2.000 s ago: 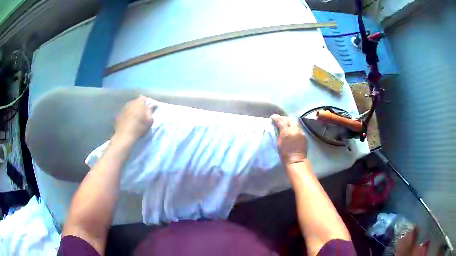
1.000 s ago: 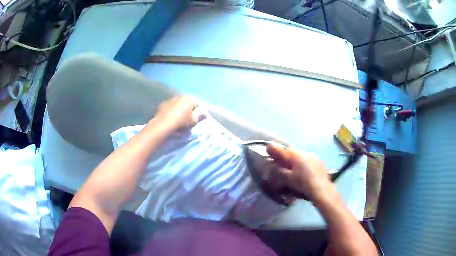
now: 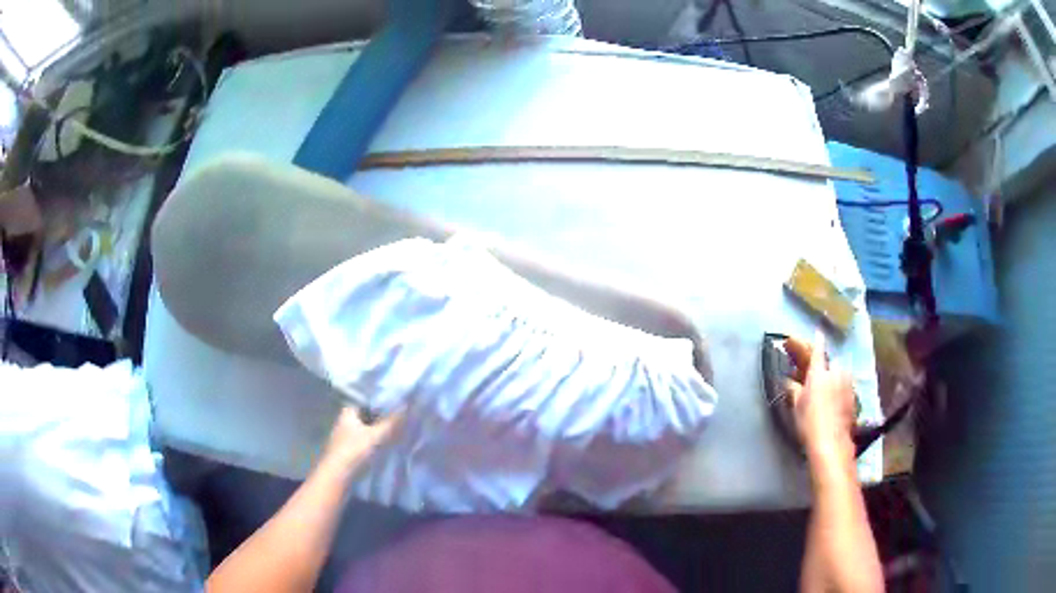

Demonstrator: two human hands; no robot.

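Observation:
A white garment [image 3: 498, 359] lies gathered over the right part of a grey padded pressing form [image 3: 255, 249], its lower part hanging over the near side. My left hand [image 3: 365, 438] holds the garment's near edge at the lower left. My right hand [image 3: 825, 400] is around the handle of the steam iron [image 3: 781, 382], which stands at the right end of the padded table, to the right of the form's tip and apart from the garment. My fingers hide part of the handle.
The pale padded table [image 3: 695, 110] bears a long wooden strip [image 3: 602, 154] and a yellow-brown block [image 3: 820, 295]. A blue band [image 3: 371, 93] crosses its back. A dark hose [image 3: 915, 220] hangs at right by a blue box [image 3: 955, 272]. White cloth [image 3: 81, 463] is piled at left.
The iron and my right hand have moved right, off the garment. My left hand has moved from the garment's far edge to its near edge. The garment is spread further over the form's tip.

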